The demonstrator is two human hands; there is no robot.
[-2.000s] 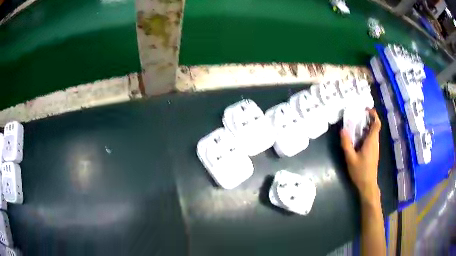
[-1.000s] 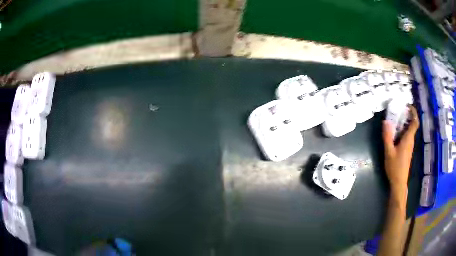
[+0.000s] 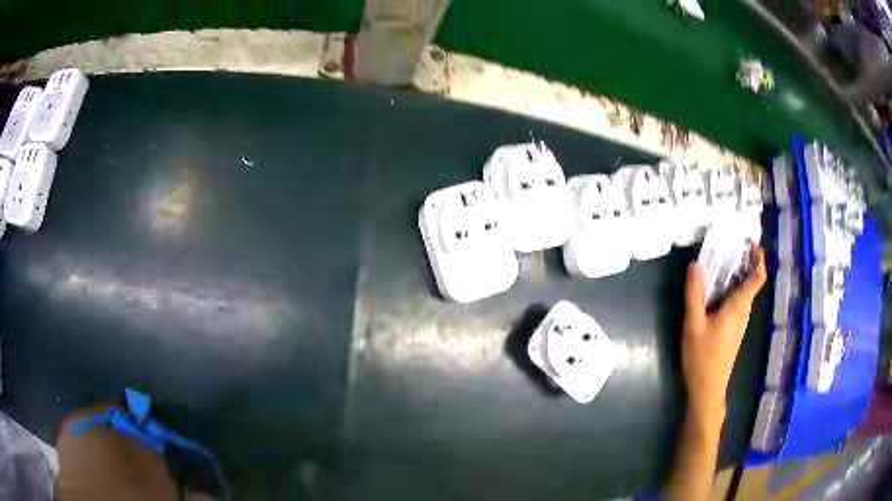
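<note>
My right hand (image 3: 722, 303) is bare and grips a white adapter piece (image 3: 725, 256) at the right end of a row of white back covers with plug pins (image 3: 599, 230). Its fingers lie on both sides of the piece. Two larger pieces at the row's left end, a pinned cover (image 3: 471, 245) and one beside it (image 3: 528, 196), touch or nearly touch. A single pinned piece (image 3: 575, 350) lies apart, nearer me, tilted. My left forearm with a blue wrist strap (image 3: 137, 423) shows at the bottom left; the left hand itself is not visible.
White slotted covers (image 3: 31, 184) stand in rows at the far left. A blue plastic sheet (image 3: 839, 362) with rows of white pieces lies at the right end. A worn metal rail (image 3: 548, 105) and post (image 3: 396, 39) border the green conveyor (image 3: 597, 49). Translucent film (image 3: 23, 460) is at the lower left.
My left forearm with the blue strap has come into view at the bottom left. My right hand stays on the same piece at the row's right end. The camera view has shifted and turned.
</note>
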